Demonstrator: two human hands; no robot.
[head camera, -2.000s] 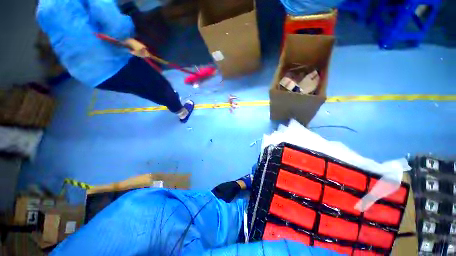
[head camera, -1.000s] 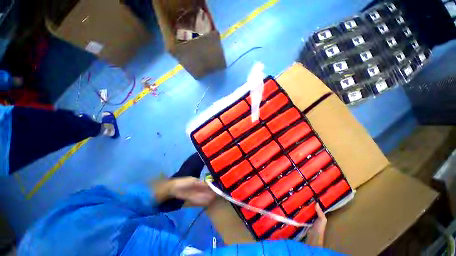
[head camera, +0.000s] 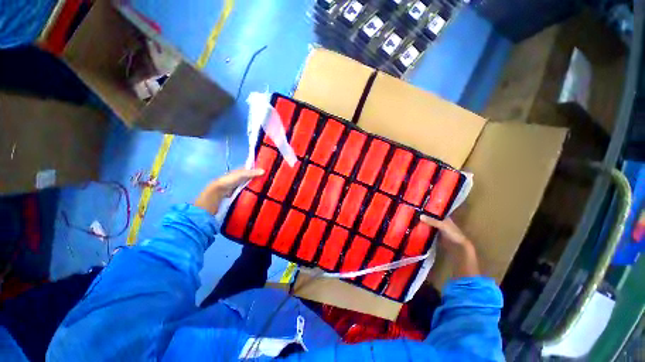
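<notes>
A black tray [head camera: 346,194] with three rows of bright red rectangular parts lies level in front of me, over an open cardboard carton [head camera: 424,113]. My left hand [head camera: 228,185] grips the tray's left edge, fingertips on its rim. My right hand [head camera: 454,239] grips its right edge, thumb on top. The fingers under the tray are hidden. A white strip [head camera: 385,266] crosses the near right corner, and another white strip [head camera: 283,138] lies over the far left corner. White sheet edges show around the tray.
Clear trays of dark parts [head camera: 385,28] stand on the floor beyond the carton. An open carton with scraps [head camera: 159,92] and another carton [head camera: 42,141] are at the left. A curved tube [head camera: 615,233] and green surface edge are at the right. Red glossy material [head camera: 361,324] shows below.
My view has turned right. My left hand has moved from the near strip onto the tray's left edge. The tray now lies more crosswise, held by both hands. The other person has left view.
</notes>
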